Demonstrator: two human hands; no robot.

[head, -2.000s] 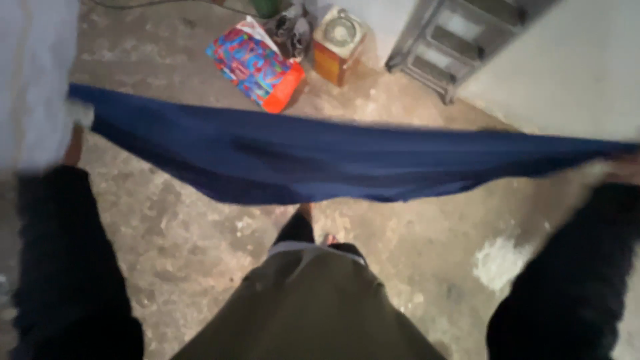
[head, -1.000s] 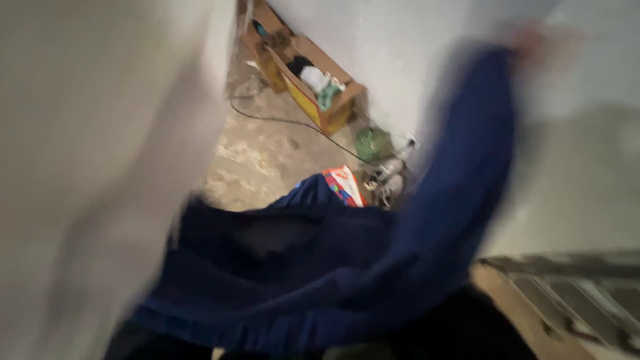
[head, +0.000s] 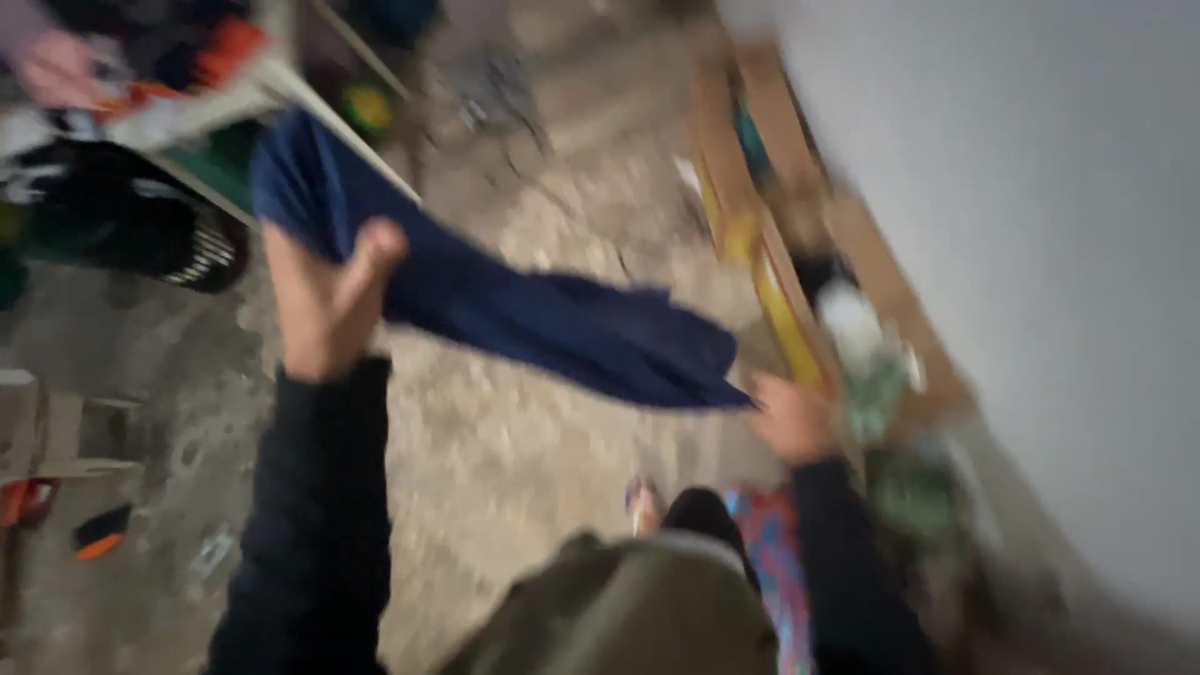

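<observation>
A dark blue cloth or garment [head: 544,328] is stretched between my two hands above the concrete floor. My left hand [head: 323,291] has its thumb apart and the cloth's bunched left end lies against and behind its fingers; the fingertips are hidden by the fabric. The cloth's narrow right corner is pinched in my right hand [head: 797,420]. Motion blurs the picture, so the kind of garment cannot be told.
Cardboard boxes [head: 881,309] with mixed items stand along the pale wall at right. A light-framed table [head: 281,80] holding colourful things is at upper left, with a dark basket [head: 202,248] below. A patterned bag [head: 776,572] lies near my feet.
The view has swung over to the table and boxes. One second ago the cloth hung in folds with one end raised at the right; now it is stretched slantwise between both hands.
</observation>
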